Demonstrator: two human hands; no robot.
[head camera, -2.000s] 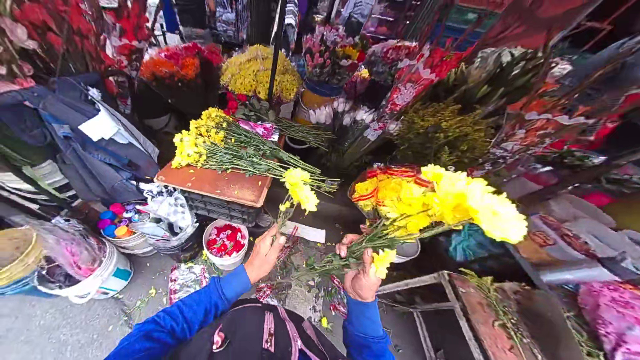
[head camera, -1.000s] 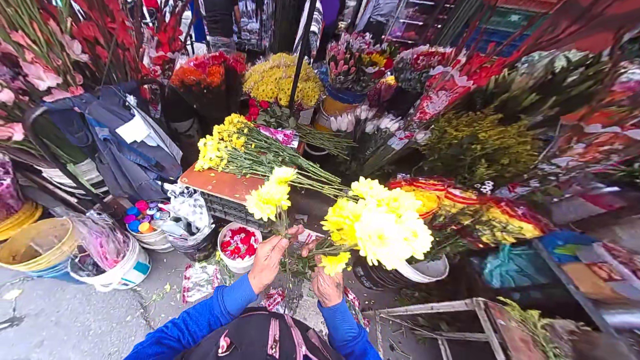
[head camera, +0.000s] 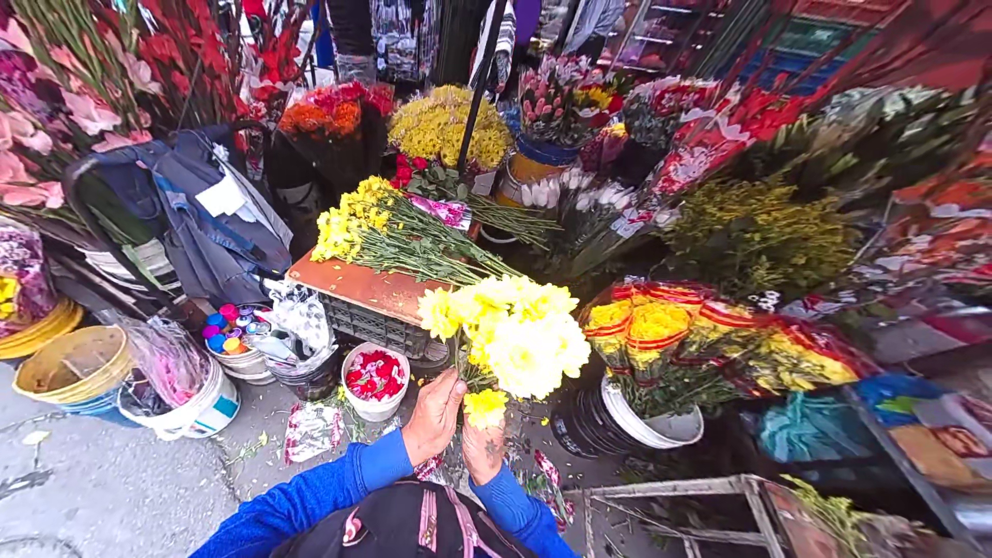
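A bunch of bright yellow chrysanthemums (head camera: 527, 333) stands upright in front of me, its stems gathered between both hands. My left hand (head camera: 434, 415) closes on the stems from the left side. My right hand (head camera: 483, 449) is around the lower stems, partly hidden by a low yellow bloom (head camera: 486, 408). Just beyond, a pile of yellow flowers with long green stems (head camera: 418, 244) lies on an orange-brown board (head camera: 364, 291) atop a black crate (head camera: 376, 329).
Left of my hands are a white bucket of red petals (head camera: 376, 380), a bucket of spray cans (head camera: 232, 341) and a yellow bucket (head camera: 74, 364). Wrapped yellow bouquets (head camera: 659, 325) stand at right, above a wooden frame (head camera: 674, 488).
My hands have come together. The yellow bunch, leaning right in my right hand two seconds ago, is now upright between both hands, with the flowers from my left hand beside it.
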